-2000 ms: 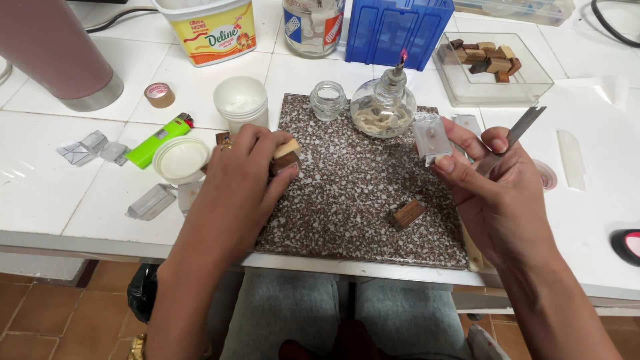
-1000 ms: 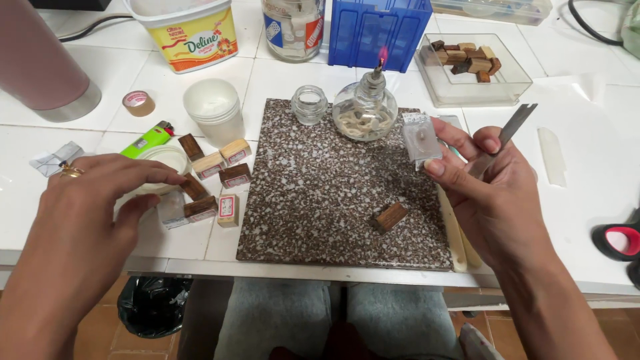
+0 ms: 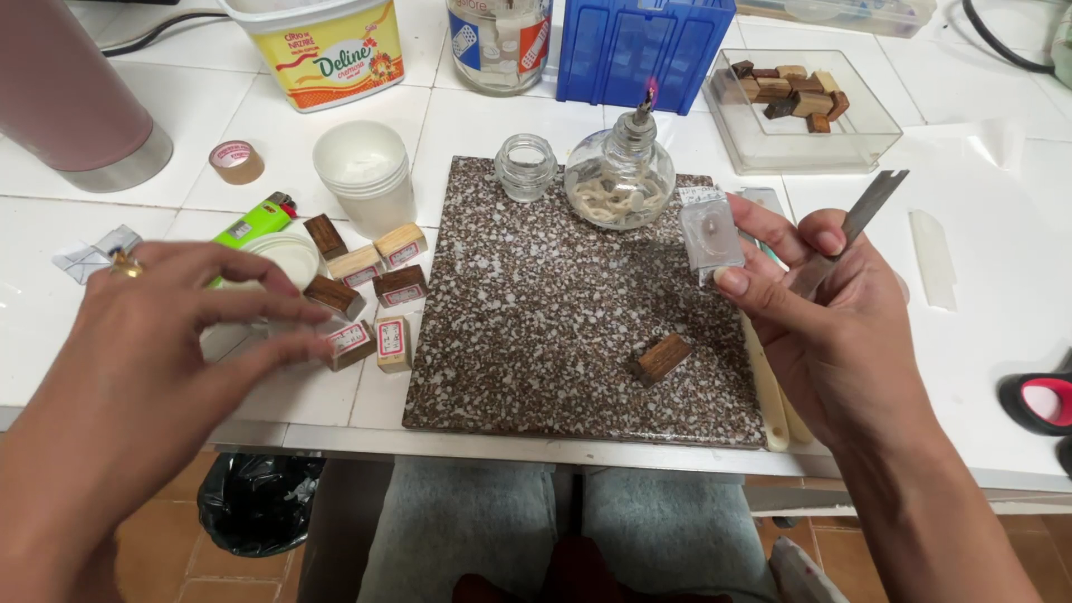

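My left hand (image 3: 180, 335), blurred, hovers over the left of the table with thumb and forefinger apart, beside several small labelled wood blocks (image 3: 402, 286). Whether its fingertips touch the nearest block (image 3: 350, 343) is unclear. In my right hand (image 3: 829, 310) are a small clear embedding block (image 3: 710, 230) with a dark speck, pinched by thumb and fingers, and a flat metal blade (image 3: 871, 205) with a notched tip. A dark wood block (image 3: 662, 358) lies on the speckled stone slab (image 3: 536, 335). At the slab's back edge stands a lit glass spirit lamp (image 3: 620, 184).
A small glass jar (image 3: 526, 167), stacked plastic cups (image 3: 366, 176), a green lighter (image 3: 255, 222) and a tape roll (image 3: 237, 162) stand or lie about. Farther back are a margarine tub (image 3: 327, 54), a blue rack (image 3: 641, 50) and a clear box (image 3: 804, 142) of wood blocks. Scissors handles (image 3: 1038, 404) lie right.
Two seconds ago my left hand was at the slab's left edge around some wood blocks; those blocks now stand uncovered beside the slab, and the hand is farther left. My right hand keeps its hold.
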